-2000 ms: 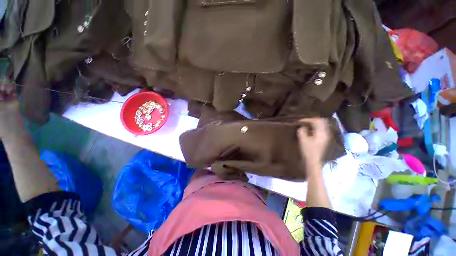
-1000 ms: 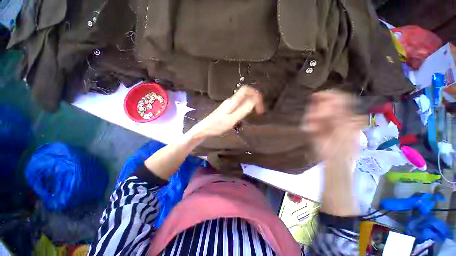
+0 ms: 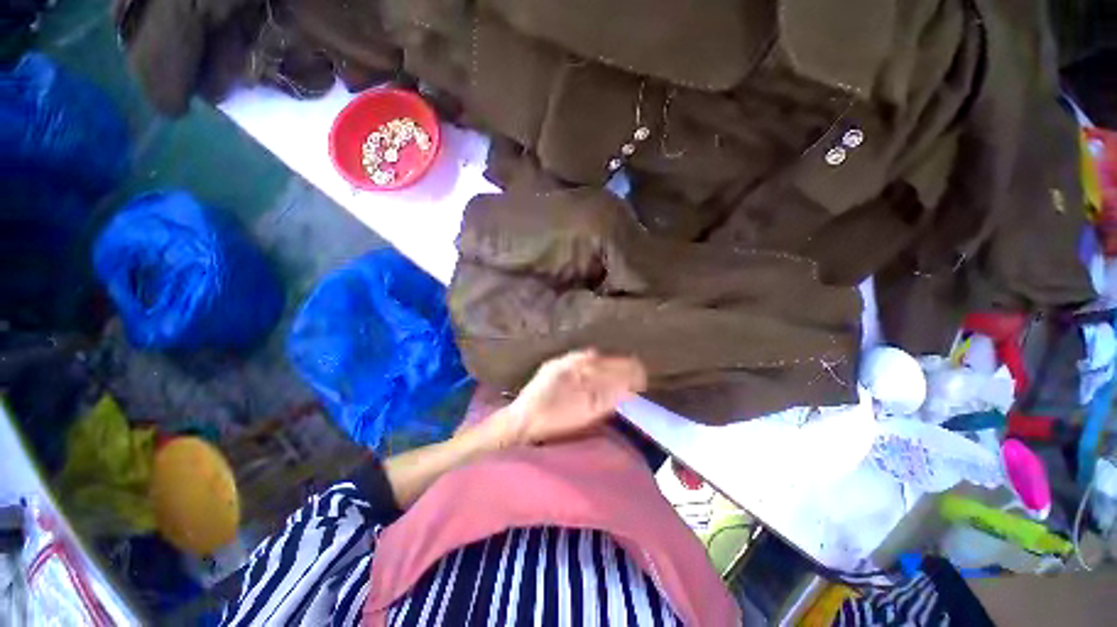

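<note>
A brown garment piece (image 3: 735,325) lies on the white-topped table in front of the pink apron, with pale stitching near its edges. My left hand (image 3: 576,392) is at its near edge, in front of the apron. Its fingers are extended and nothing shows in them; whether they press the cloth is unclear. My right hand is out of the picture; only a sleeve and part of the forearm show at the bottom right. A heap of brown coats (image 3: 588,37) with pairs of shiny buttons (image 3: 845,147) lies beyond. A red bowl (image 3: 346,137) of small pale buttons stands at the left.
Blue plastic bags (image 3: 374,343) are on the floor at the left. A yellow round thing (image 3: 196,495) is at the lower left. A white round object (image 3: 893,380), a pink object (image 3: 1025,475), a lime-green object (image 3: 1007,527) and white scraps lie at the right.
My left hand has come back towards the apron from over the cloth. My right hand has moved out at the lower right. The camera view has shifted, so the bowl and coats sit higher.
</note>
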